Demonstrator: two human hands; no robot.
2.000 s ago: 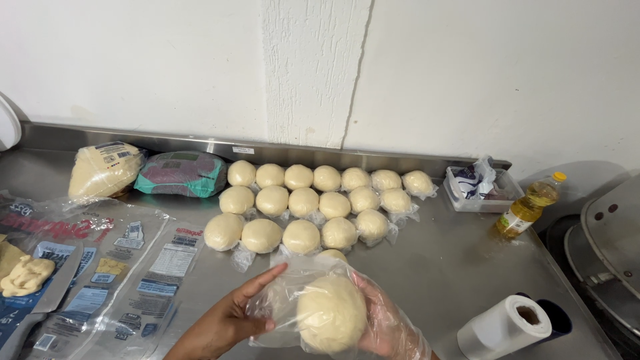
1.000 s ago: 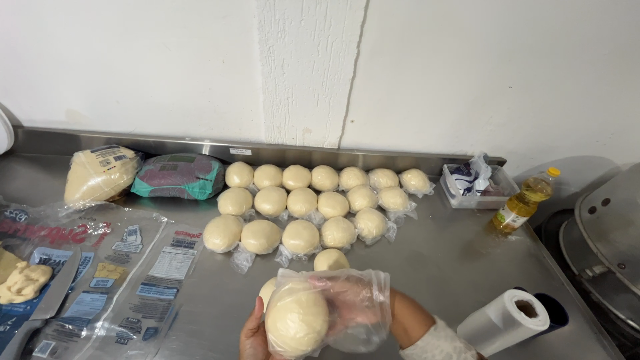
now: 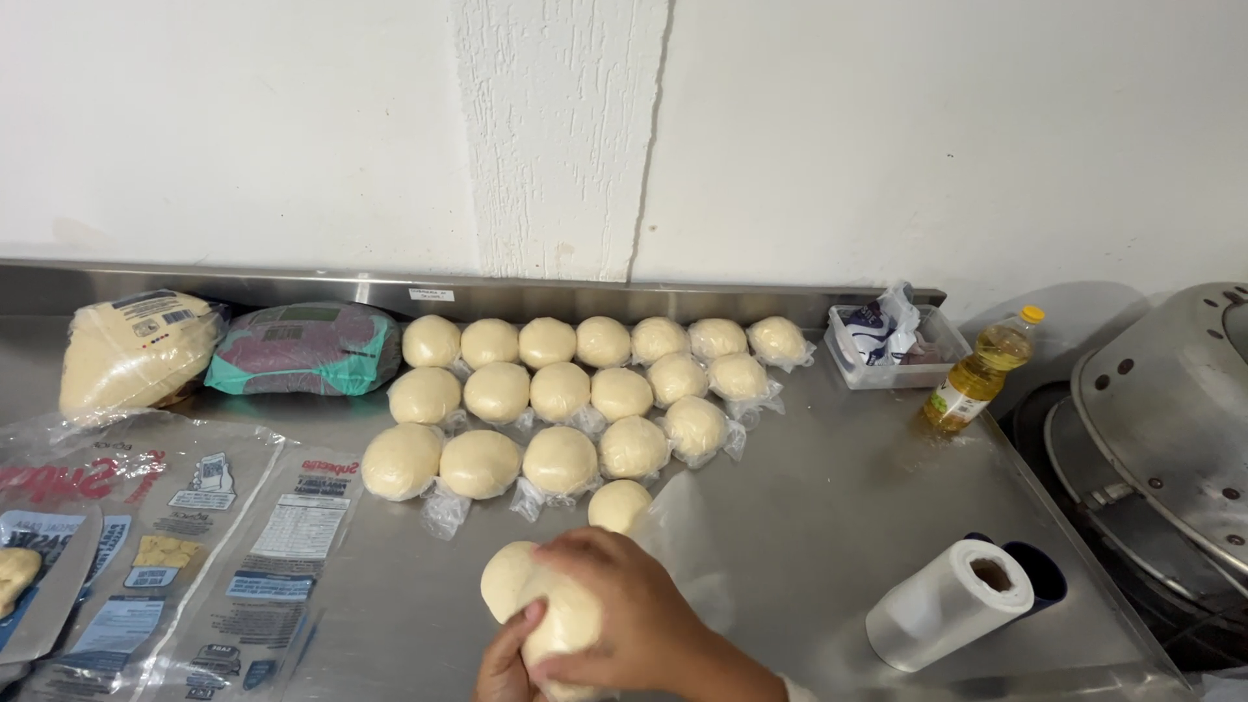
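At the bottom centre, my right hand (image 3: 624, 609) wraps over the top and right side of a pale dough ball (image 3: 565, 624). From below left, my left hand (image 3: 507, 658) grips the same ball with its thumb on the front. Behind it, a second dough ball (image 3: 505, 582) rests on the steel table, partly hidden. Another unwrapped-looking ball (image 3: 618, 505) sits farther back, beside a blurred clear plastic film (image 3: 687, 536) to the right of my hands. Rows of dough balls in clear plastic (image 3: 560, 460) stand beyond, with twisted film ends showing at several.
At left lie a knife blade (image 3: 60, 585), printed plastic sheets (image 3: 224, 517) and two filled bags (image 3: 141, 353). A plastic tub (image 3: 897, 374), an oil bottle (image 3: 980, 370), a plastic bag roll (image 3: 946, 604) and a large metal pot (image 3: 1170, 419) are at right.
Two seconds ago a ball in clear film was between my spread hands; now both hands close around a ball. A second ball is visible behind it on the table.
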